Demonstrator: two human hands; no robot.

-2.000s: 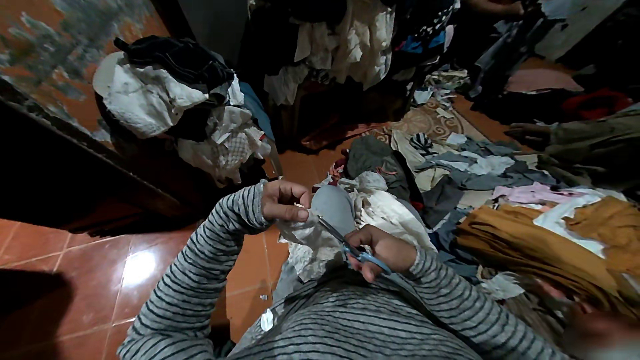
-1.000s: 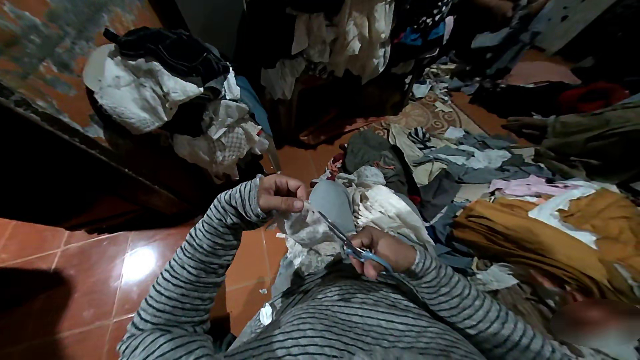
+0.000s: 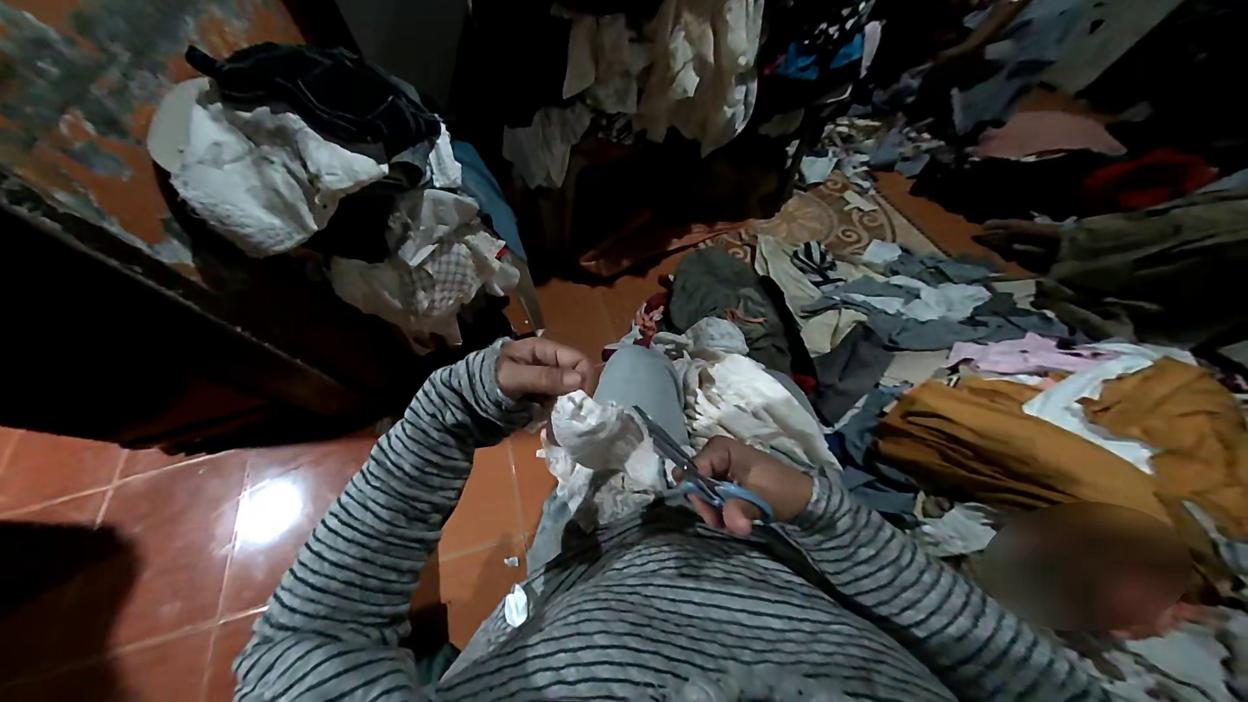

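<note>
My right hand (image 3: pixel 746 485) holds a pair of scissors (image 3: pixel 717 487) by its light blue handles, the blades pointing up and left. My left hand (image 3: pixel 544 369) has its thumb and fingertips pinched together just above a crumpled white cloth (image 3: pixel 597 437); whether the cloth is between the fingers is not clear. The scissor tips lie near the cloth's right side, over my grey-clad knee (image 3: pixel 642 382). More off-white gathered fabric (image 3: pixel 756 409) lies to the right of the knee.
At upper left, white and dark clothes (image 3: pixel 263 171) are heaped on a seat. Mustard cloth (image 3: pixel 1024 448), grey scraps and pink fabric (image 3: pixel 1024 353) cover the floor at right. Off-white garments (image 3: pixel 702 68) hang at the top. A blurred person's head (image 3: pixel 1087 565) is at lower right.
The white cloth below my left hand has changed shape and now bunches up more. My right hand keeps the scissors near the same place.
</note>
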